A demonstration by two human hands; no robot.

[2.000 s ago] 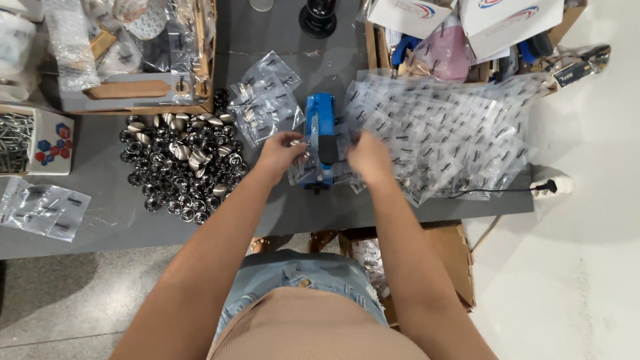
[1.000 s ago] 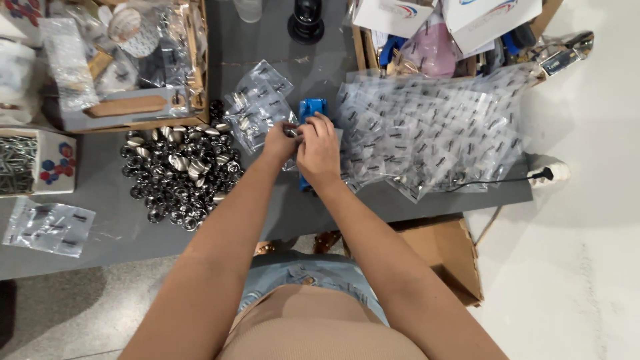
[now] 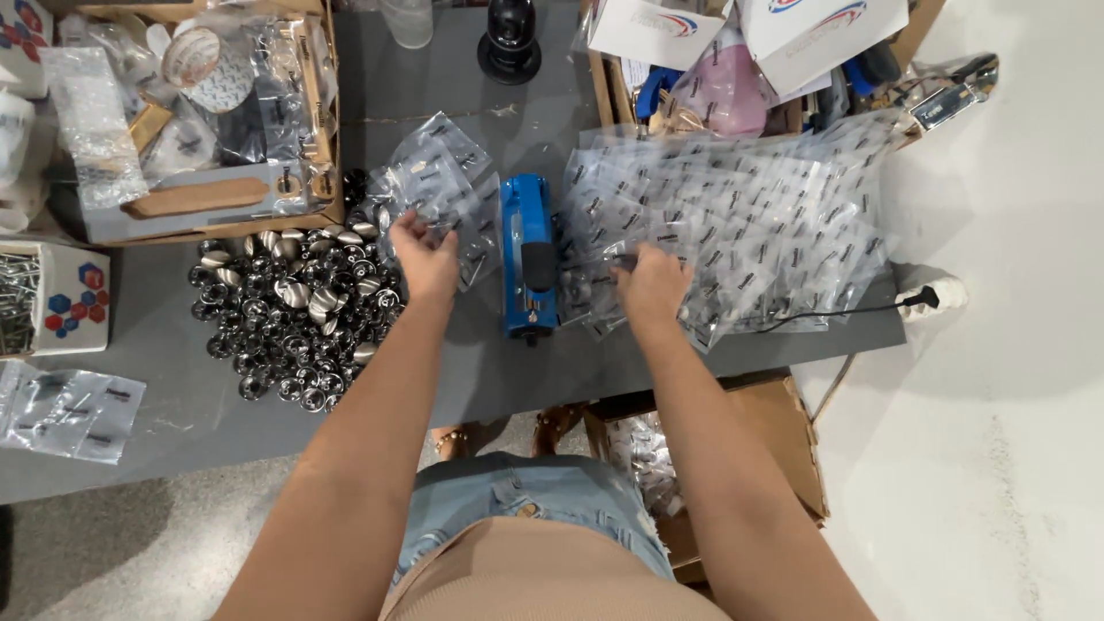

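My left hand (image 3: 424,259) is over the small heap of clear plastic bags (image 3: 435,168), fingers bent at its lower part; whether it grips one cannot be told. A blue hand-held bag sealer (image 3: 529,254) with a black pad lies on the grey table between my hands. My right hand (image 3: 653,280) touches the left part of a wide spread of printed clear bags (image 3: 742,216), thumb and fingers close to a bag's edge; a firm grip is not plain. Left of my left hand lies a pile of shiny round metal knobs (image 3: 297,302).
Cardboard trays of packaged goods stand at the back left (image 3: 216,228) and back right (image 3: 601,90). A box of screws (image 3: 73,297) and a filled bag (image 3: 73,410) lie at far left. A black round-based object (image 3: 509,52) stands at the back. A black cable (image 3: 819,315) crosses the table's right end.
My hands were together over the blue sealer one second ago. They have moved apart, the left to the small heap of bags and the right to the wide spread, leaving the sealer uncovered.
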